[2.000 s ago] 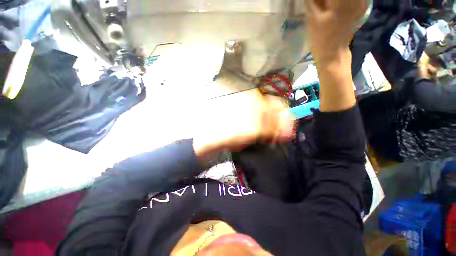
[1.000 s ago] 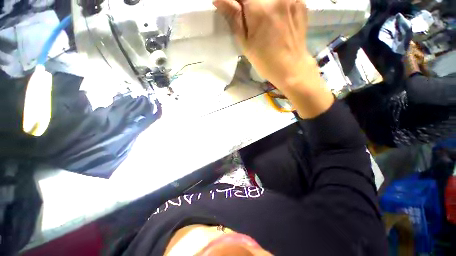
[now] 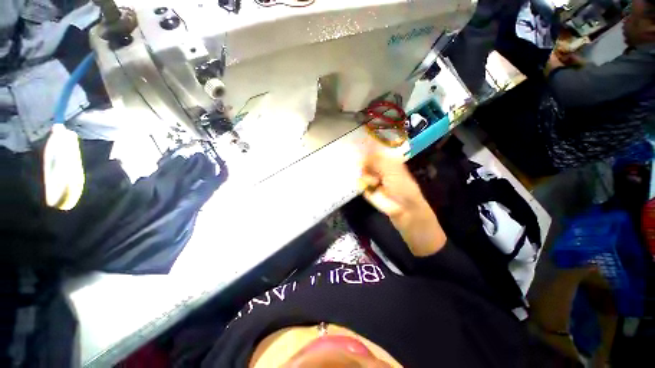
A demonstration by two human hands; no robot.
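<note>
My right hand [image 3: 393, 188] is blurred and partly washed out by glare at the table's front edge, below the scissors [image 3: 386, 113] with red and orange loops; whether it holds anything is unclear. My left hand is out of view. A dark garment piece [image 3: 154, 215] with white parts lies spread at the left, one end by the presser foot and needle area [image 3: 228, 129]. The large cream sewing machine head [image 3: 287, 50] stands above.
A turquoise tray [image 3: 429, 133] sits right of the scissors. A lit lamp [image 3: 63, 167] on a blue stem hangs at the left. Black and white pieces [image 3: 506, 223] lie at lower right. A blue crate [image 3: 600, 244] stands beyond. Another person [image 3: 596, 100] works at upper right.
My right hand has come down from the machine head to the table's front edge. My left arm, seen two seconds ago, is out of view. The camera view has shifted.
</note>
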